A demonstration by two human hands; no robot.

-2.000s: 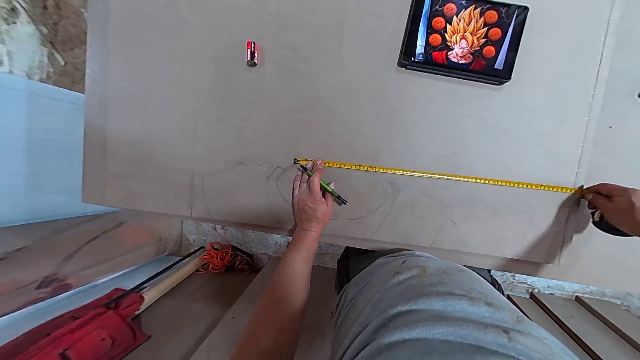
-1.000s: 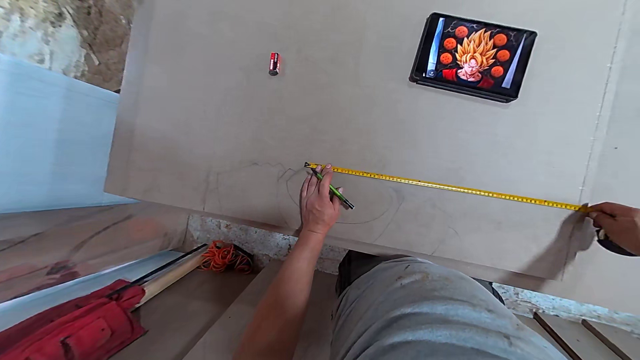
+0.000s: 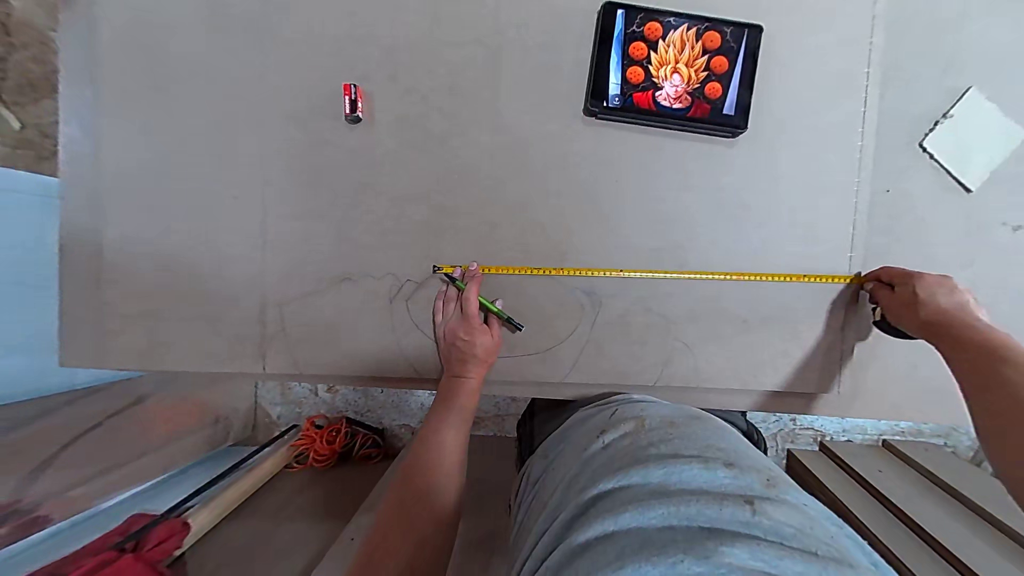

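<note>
A yellow tape measure blade (image 3: pixel 640 274) lies stretched across a flat board (image 3: pixel 480 184) that bears faint pencil curves. Near its hooked end, my left hand (image 3: pixel 468 332) rests flat, fingertips on the blade, with a green mechanical pencil or pen (image 3: pixel 488 306) between its fingers. At the other end, my right hand (image 3: pixel 920 304) pinches the blade by a line drawn on the board; the dark tape case (image 3: pixel 892 326) is partly hidden beneath that hand.
A tablet (image 3: pixel 672 68) showing a cartoon figure and a red battery-like cylinder (image 3: pixel 352 103) lie on the board. A white offcut (image 3: pixel 972 140) is at right. Orange cord (image 3: pixel 328 442), a red fabric item (image 3: pixel 128 548) and stacked boards (image 3: pixel 920 496) sit below the near edge.
Both hands keep their places at the two ends of the stretched blade, the pencil still in my left hand. The view has shifted, bringing the white offcut into sight.
</note>
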